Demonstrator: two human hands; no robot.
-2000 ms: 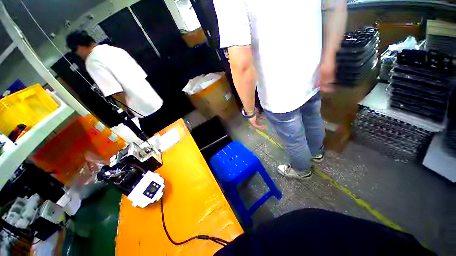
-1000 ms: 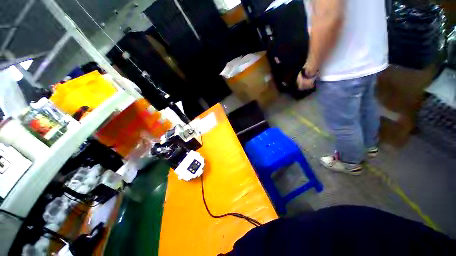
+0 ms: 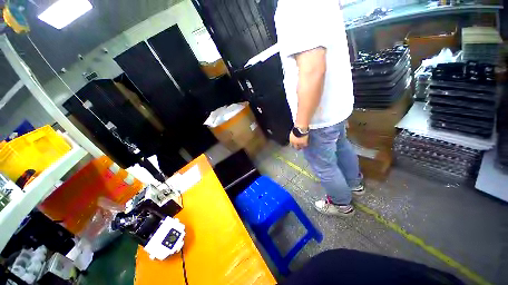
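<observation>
Neither of my hands is in the picture. A white camera unit with a dark-windowed panel stands at the left edge of the orange bench. A black cord runs from it down the bench to the lower rim. Black rounded parts sit right behind the white body. A small whitish device or box stands beyond them. A white sheet lies near the bench's far end.
A blue stool stands right of the bench. A person in a white shirt stands beyond it. Stacked black trays and a carton are on the far side. A yellow crate sits on the left shelf.
The view swung right and back left. The standing person has turned and now shows side-on. The second person, seen at the left two seconds ago, is no longer visible. The camera unit stays put.
</observation>
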